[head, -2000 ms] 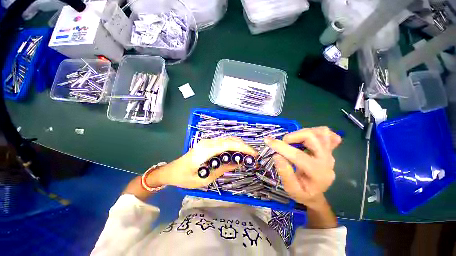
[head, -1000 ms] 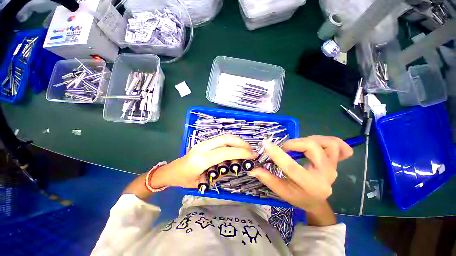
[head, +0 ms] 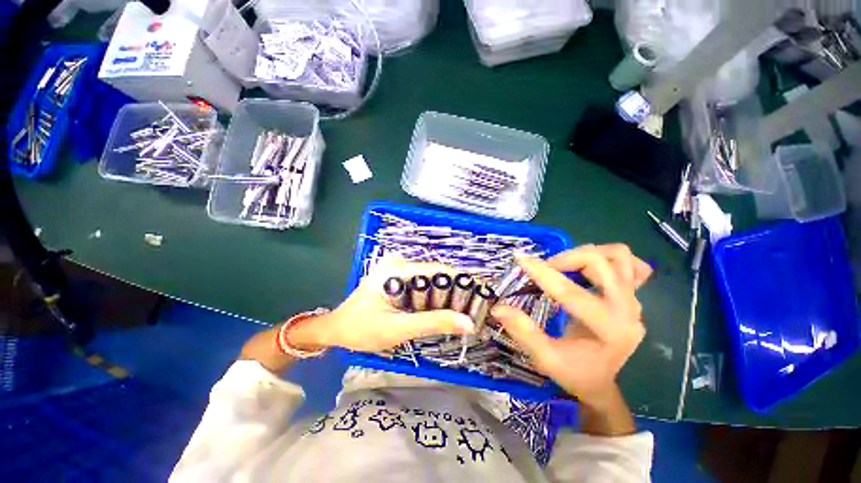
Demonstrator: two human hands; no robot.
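Note:
My left hand holds a fanned row of several silver metal cartridges, dark ring ends up, above a blue parts tray. The tray is heaped with loose silver parts. My right hand is at the row's right end, its thumb and forefinger around a silver cartridge. Whether its other fingers still hold the dark blue pen-shaped tool is hidden. Behind the tray, a clear plastic box holds a row of parts on white lining.
Two clear boxes of metal parts stand left, with a white carton and tub of white packets behind. A white paper square lies on the bench. Right are a black case, loose parts and an empty-looking blue tray.
The row in my left hand has turned, so the barrels show below the ends. My right fingers have a cartridge between them. The blue tool beside my right hand is no longer visible.

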